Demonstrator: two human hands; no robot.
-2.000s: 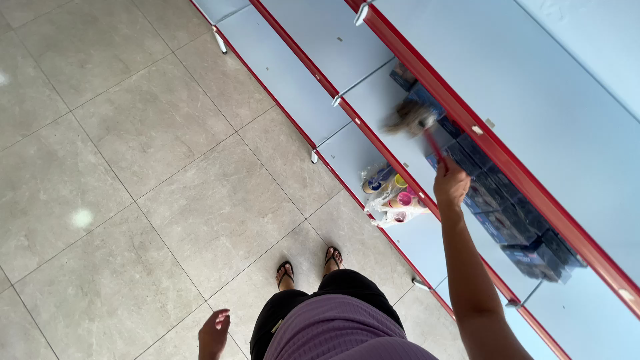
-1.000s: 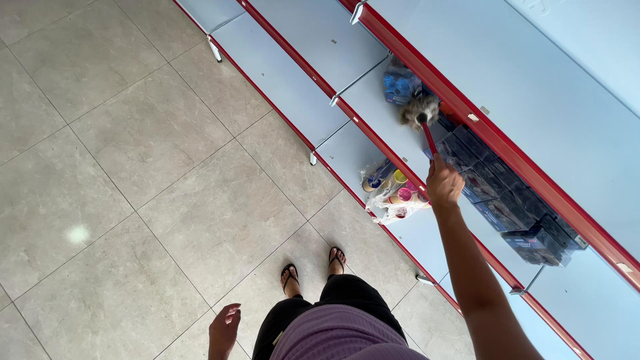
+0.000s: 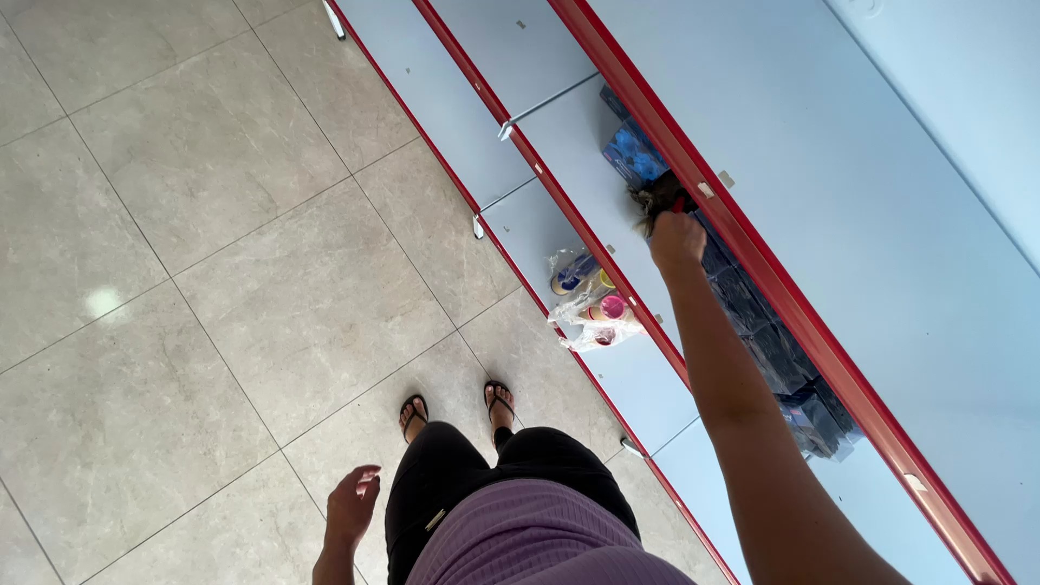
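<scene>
My right hand [image 3: 678, 242] grips the red handle of a feather duster [image 3: 660, 195], whose brown, fluffy head lies under the edge of the upper shelf. Just beyond the duster is a dark package with a blue pattern [image 3: 635, 154]. Several dark packages [image 3: 760, 313] line the same shelf on the near side of the duster, partly hidden by my forearm and the upper shelf. My left hand [image 3: 353, 500] hangs beside my thigh over the floor, its fingers loosely curled and holding nothing.
Red-edged pale shelves [image 3: 715, 195] run diagonally on the right. On the lowest, a clear plastic bag [image 3: 578, 313] holds several containers with coloured ends. Small metal feet [image 3: 478, 227] stand under the shelf edge. My feet in black flip-flops [image 3: 414, 413] are on grey floor tiles [image 3: 268, 244].
The duster has moved further in under the upper shelf, and its head is now partly hidden. The blue-patterned package, mostly covered two seconds ago, shows beyond it. My left hand stays low.
</scene>
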